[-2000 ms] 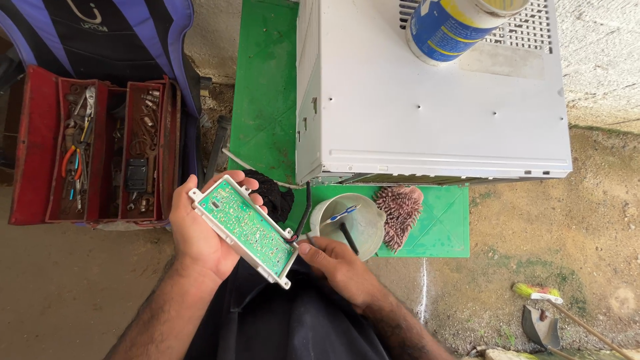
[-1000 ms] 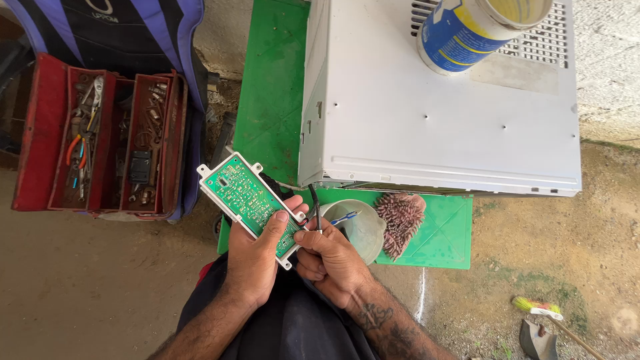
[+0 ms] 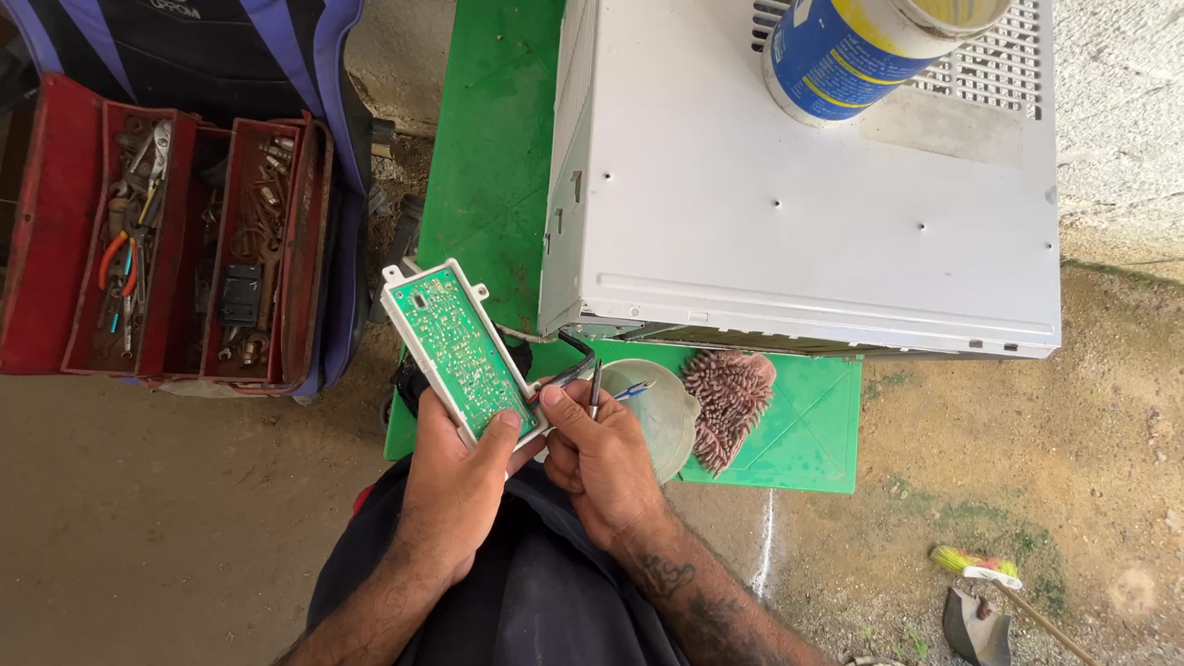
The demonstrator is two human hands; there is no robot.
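My left hand (image 3: pixel 462 481) grips the lower end of a green circuit board (image 3: pixel 458 347) in a white plastic frame, thumb on its solder side. Between the fingers and thumb of my right hand (image 3: pixel 597 444) is a slim pointed metal tool (image 3: pixel 596 388), its kind unclear, tip up. The right thumb also lies by the black cable (image 3: pixel 575 365) at the board's lower right corner. That cable runs up to the white metal appliance casing (image 3: pixel 795 240). Behind the right hand stands a pale plastic bowl (image 3: pixel 671 430) with a blue-handled tool (image 3: pixel 634 390) in it.
A pink chenille mitt (image 3: pixel 731 402) lies on the green table (image 3: pixel 805 444), right of the bowl. A blue and yellow tub (image 3: pixel 842 60) stands on the casing. At left, an open red toolbox (image 3: pixel 55 231) rests on a purple and black chair (image 3: pixel 213 46). A broom (image 3: pixel 976 562) and dustpan (image 3: pixel 978 629) are on the ground.
My left hand has gone from under the board's left edge to its lower end. The board is turned more upright. The slim tool now points up clearly in my right hand.
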